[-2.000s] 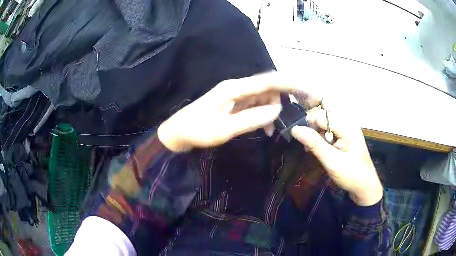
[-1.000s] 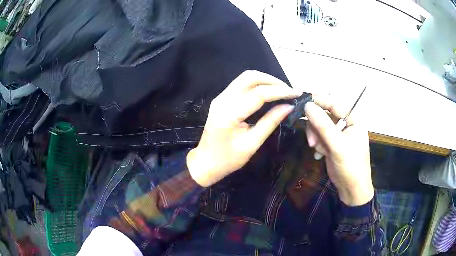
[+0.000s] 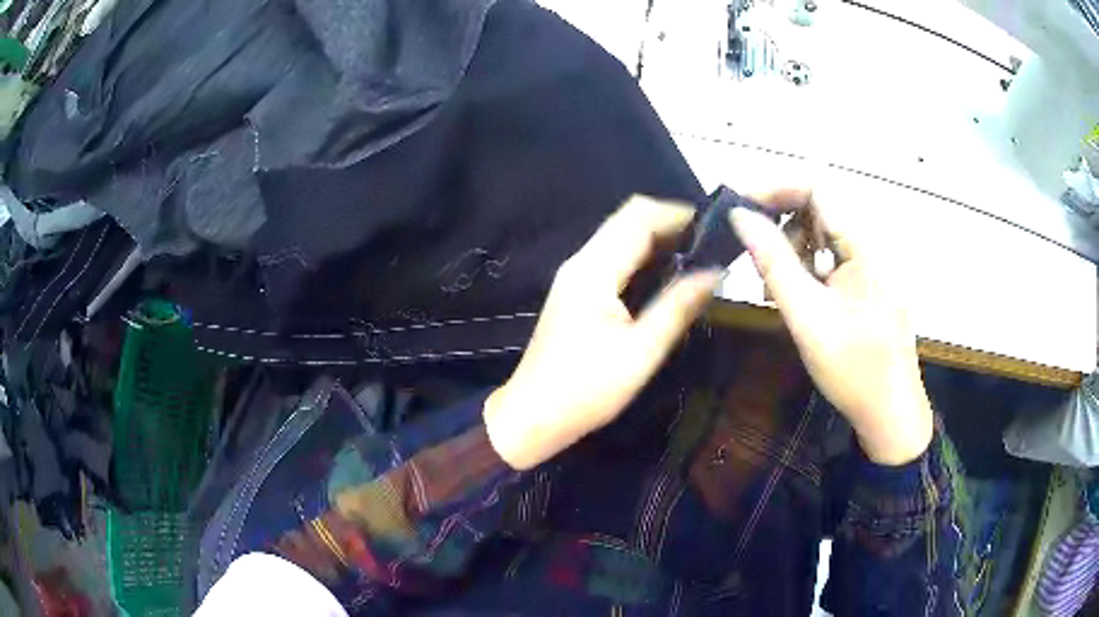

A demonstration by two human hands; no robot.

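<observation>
A large dark garment panel [image 3: 482, 205] with pale double stitch lines covers the left of the table and hangs over its edge. My left hand [image 3: 603, 331] pinches a folded dark corner [image 3: 720, 231] between thumb and fingers. My right hand [image 3: 844, 319] holds the same corner from the right, with its thumb on it. A small pale tip [image 3: 824, 260] shows among my right fingers; the rest of that tool is hidden. The hands are above the table's front edge, slightly blurred.
The needle plate area [image 3: 750, 58] of the white sewing-machine table [image 3: 928, 235] is at the top. A wooden edge [image 3: 1000, 362] runs along its front. A green mesh basket [image 3: 163, 452] stands low left. Dark garments with grey edges [image 3: 205, 133] are heaped upper left.
Both hands have moved, the left one to the right. The corner is turned to stand up between the fingertips. The thin spike seen sticking out of my right hand earlier no longer points upward.
</observation>
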